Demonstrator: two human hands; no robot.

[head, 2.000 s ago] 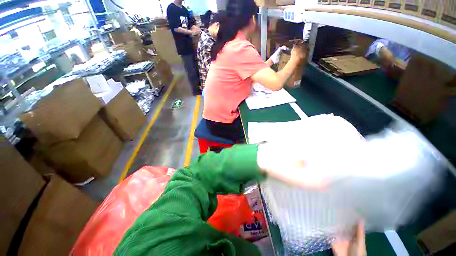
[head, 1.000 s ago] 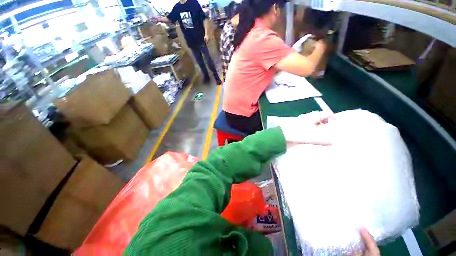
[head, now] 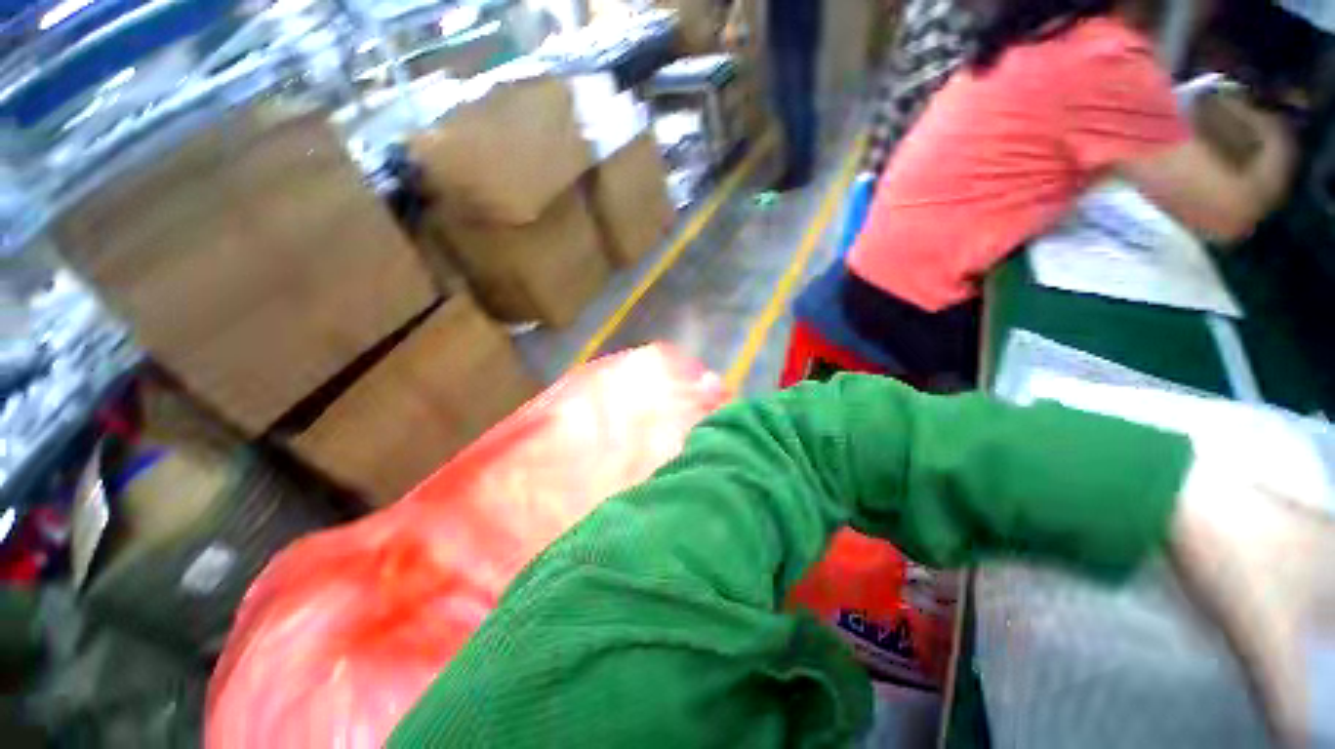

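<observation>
Bubble bags (head: 1120,659) lie on the green bench at the right, silvery and dimpled near the bench edge and glaring white farther back. My left hand (head: 1266,563), bare with a green sleeve, reaches over them at the right edge. It is blurred and its fingertips run towards the frame's edge, so its grip cannot be told. My right hand is out of the picture.
A large red plastic bag (head: 483,512) stands beside my left arm. Big brown cartons (head: 264,264) stand on the floor at the left. A person in a pink shirt (head: 1010,161) sits at the bench ahead, beside white sheets (head: 1135,271). Yellow lines mark the floor.
The view has swung left and down, so the bench has shifted to the right. My right hand, seen earlier at the bag's near edge, has left the picture.
</observation>
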